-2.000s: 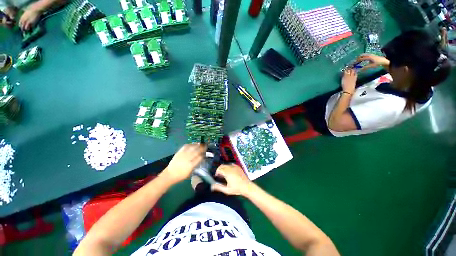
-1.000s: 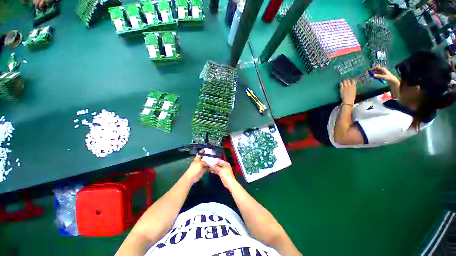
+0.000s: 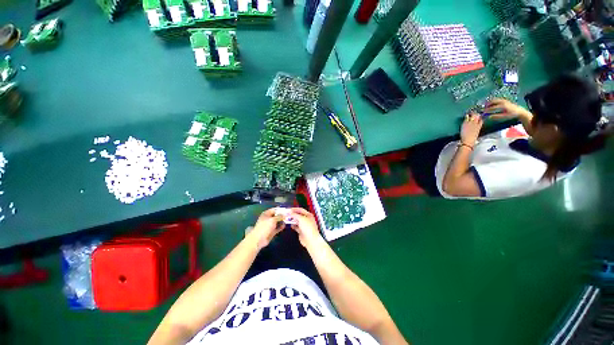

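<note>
My left hand and my right hand meet in front of my body, below the bench edge. Their fingers hold a small white piece between them; its exact shape is too small to tell. Just beyond the hands, a tall layered block of circuit boards lies on the green bench, with something dark at its near end on the edge. A smaller stack of green boards with white rectangles stands to its left. A heap of small white parts lies further left.
A white tray of small boards is right of my hands. A yellow and black utility knife lies near dark green posts. A red stool is below the bench at left. A person works at right. More board stacks stand behind.
My hands were apart and blurred over a grey and dark object; they are now together on the white piece, slightly back from the bench edge. The view has shifted, showing more of the red stool.
</note>
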